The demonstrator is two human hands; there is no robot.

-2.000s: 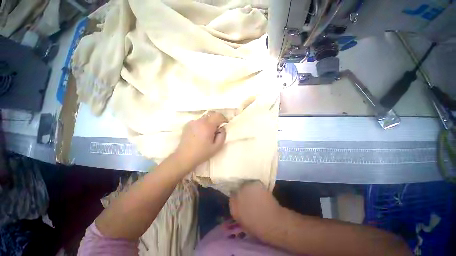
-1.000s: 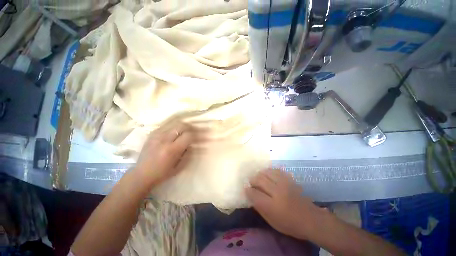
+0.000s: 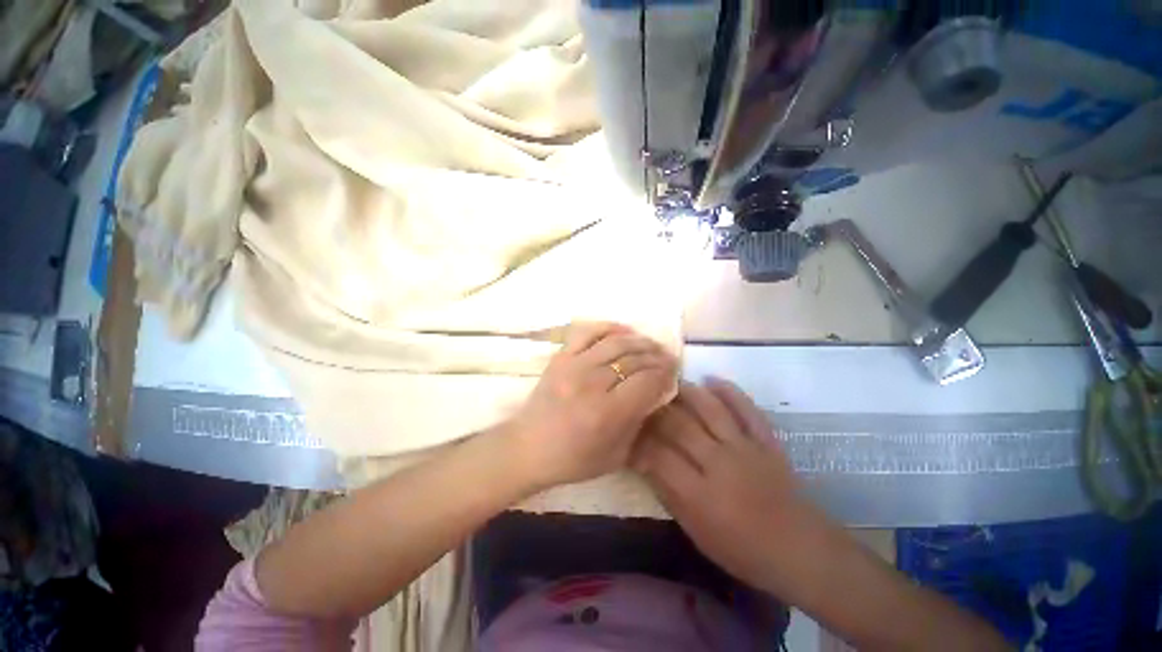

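A large cream garment piece [image 3: 382, 217] lies in folds on the table left of the needle, and its right edge runs down from the brightly lit presser foot [image 3: 686, 227]. My left hand [image 3: 599, 389], with a ring, lies on the cloth near its right edge, fingers bent on the fabric. My right hand [image 3: 714, 465] is right beside it, fingertips at the cloth edge over the front table edge. Both hands hold the fabric edge between them; the fingertips are partly hidden. The needle is lost in glare.
The sewing machine head [image 3: 892, 77] fills the upper right. A bent silver arm [image 3: 949, 354], a dark-handled screwdriver [image 3: 988, 274] and yellow-green scissors [image 3: 1121, 433] lie at the right. A measuring strip [image 3: 930, 450] runs along the front edge. A blue basket [image 3: 994, 580] is below right.
My left hand has moved right and my right hand slightly up, so they now meet at the cloth's right edge. The whole view has shifted somewhat.
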